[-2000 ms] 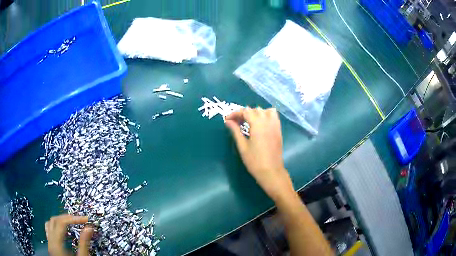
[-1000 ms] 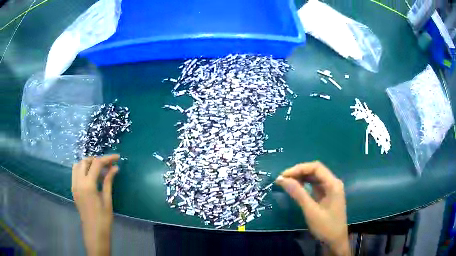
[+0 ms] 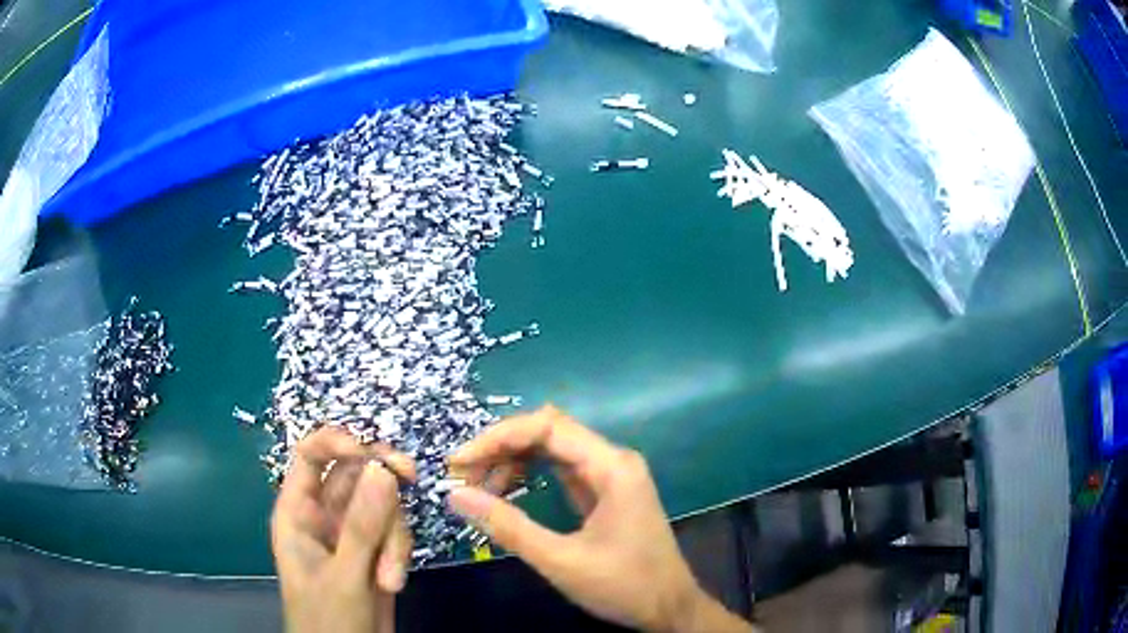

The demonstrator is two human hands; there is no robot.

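Observation:
My left hand (image 3: 340,519) and my right hand (image 3: 575,507) are over the front end of a large heap of small white-and-dark parts (image 3: 384,284), fingertips facing each other with a small gap. My right thumb and forefinger pinch a small white sleeve. My left fingertips are curled close together; whether they hold a tiny piece cannot be told. A small pile of plain white sleeves (image 3: 804,223) lies at right. A small pile of dark metal pieces (image 3: 126,390) lies at far left, beside a flat clear bag (image 3: 50,396).
A blue plastic bin (image 3: 309,74) stands behind the heap. A bag of white parts (image 3: 952,161) lies at right, another (image 3: 693,22) at the top edge. A pale bag (image 3: 56,148) leans at the bin's left. A few loose pieces (image 3: 637,114) lie between. The green bench has a curved front edge.
My left hand has left the dark pile and come to the heap. My right hand has come from the white pile, and both hands are now close together. The camera view has shifted.

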